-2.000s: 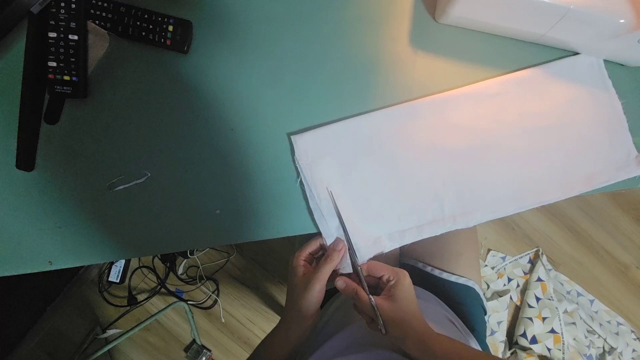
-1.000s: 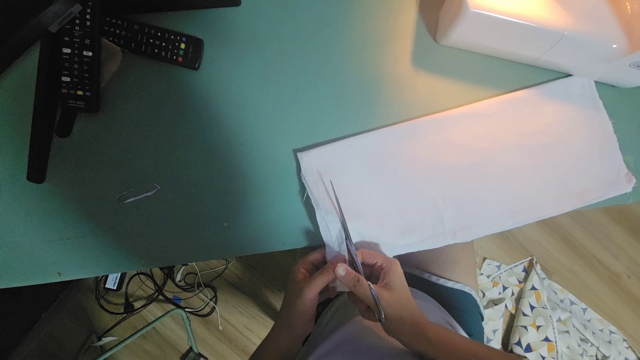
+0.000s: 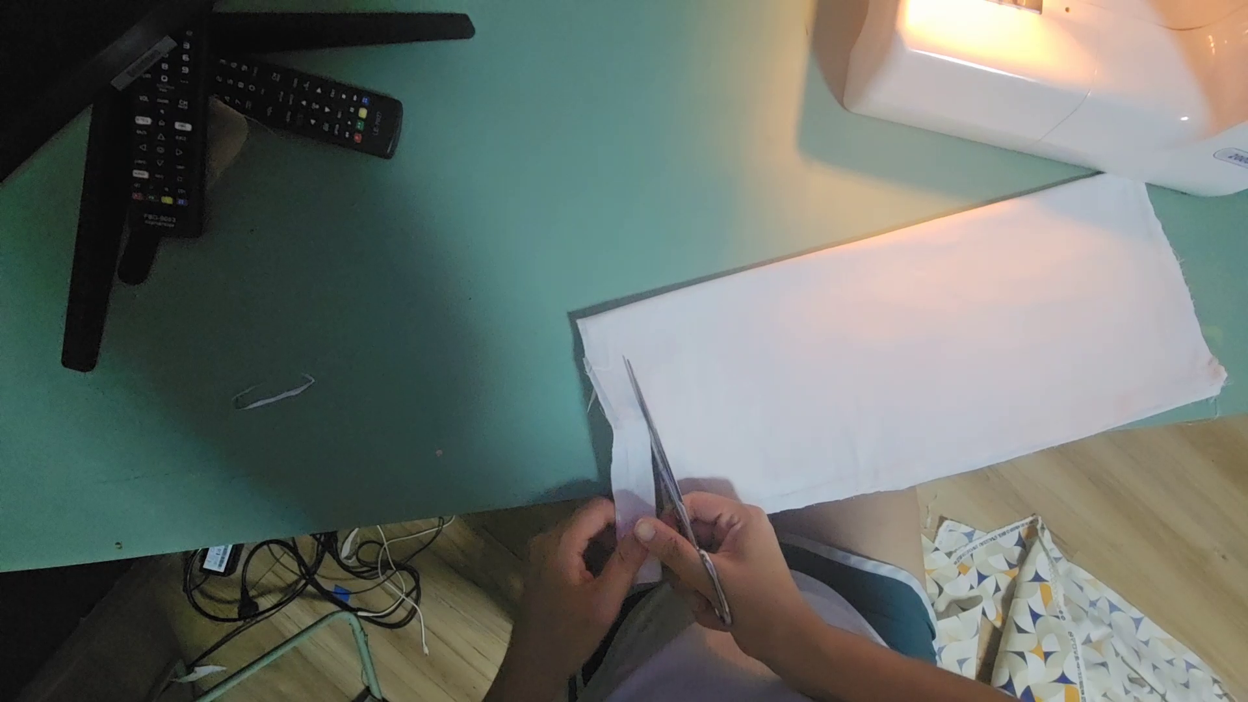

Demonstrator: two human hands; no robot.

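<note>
A long folded piece of white fabric (image 3: 877,351) lies slantwise over the green table, its near left corner hanging past the front edge. My left hand (image 3: 585,565) pinches that corner between thumb and fingers. In my right hand (image 3: 726,565) is a pair of metal scissors (image 3: 668,468), blades pointing up and left over the fabric; the blades look nearly closed. The right thumb and fingertips also meet beside the fabric's edge, close to the left thumb. Frayed threads show along the fabric's left end.
A white sewing machine (image 3: 1024,107) with a lit lamp stands at the back right. Remote controls (image 3: 166,146) and black stand legs (image 3: 93,244) are at the left, with a thread scrap (image 3: 276,395) nearer. Cables (image 3: 302,575) and patterned fabric (image 3: 1053,614) lie below the table.
The left end of the white fabric now shows a narrow strip standing apart under the scissors, drawn toward my hands. Both hands stay close together at the corner, and the scissors remain in my right hand.
</note>
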